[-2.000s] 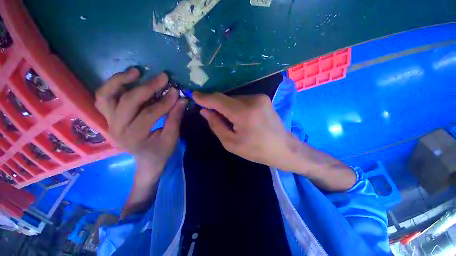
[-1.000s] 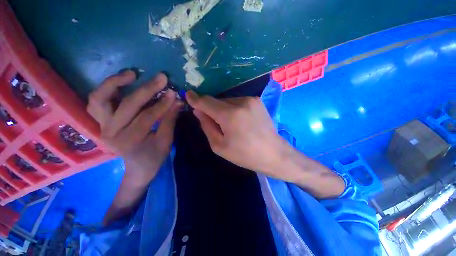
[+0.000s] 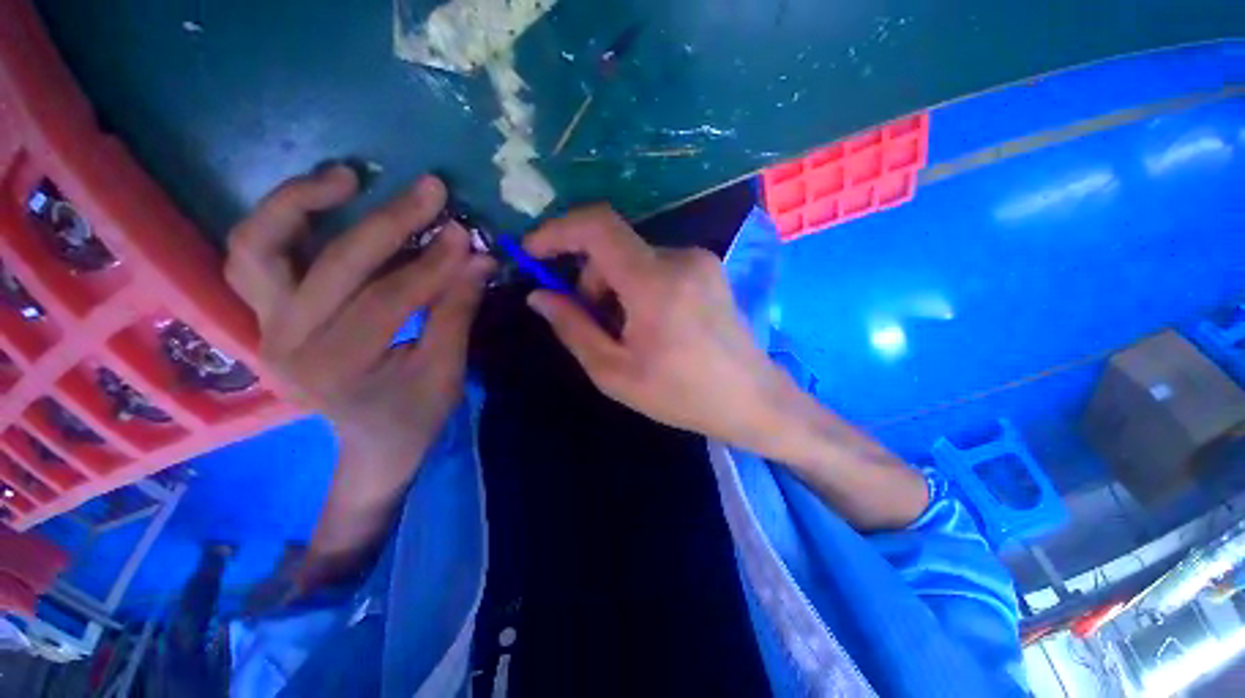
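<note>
My left hand (image 3: 362,300) grips a dark, glossy round component (image 3: 468,228) at the bench edge, between thumb and fingers. Only part of its rim and some pale glints show; the fingers hide the rest. My right hand (image 3: 655,321) holds a slim bright blue stick tool (image 3: 537,265) between thumb and fingers, its tip close to the component's right side. Whether the tip touches it I cannot tell. Fine wires are too small to make out.
A large pink-red compartment tray (image 3: 130,205) with dark parts in its pockets is at the left. An off-white ragged patch (image 3: 471,34) lies on the green bench (image 3: 301,82). A small red gridded tray (image 3: 847,177), a blue stool (image 3: 1004,477) and a cardboard box (image 3: 1167,409) are right.
The right thumb and fingers have opened wider around the blue tool, so more of its length shows. The left hand still holds the component. The view has shifted slightly.
</note>
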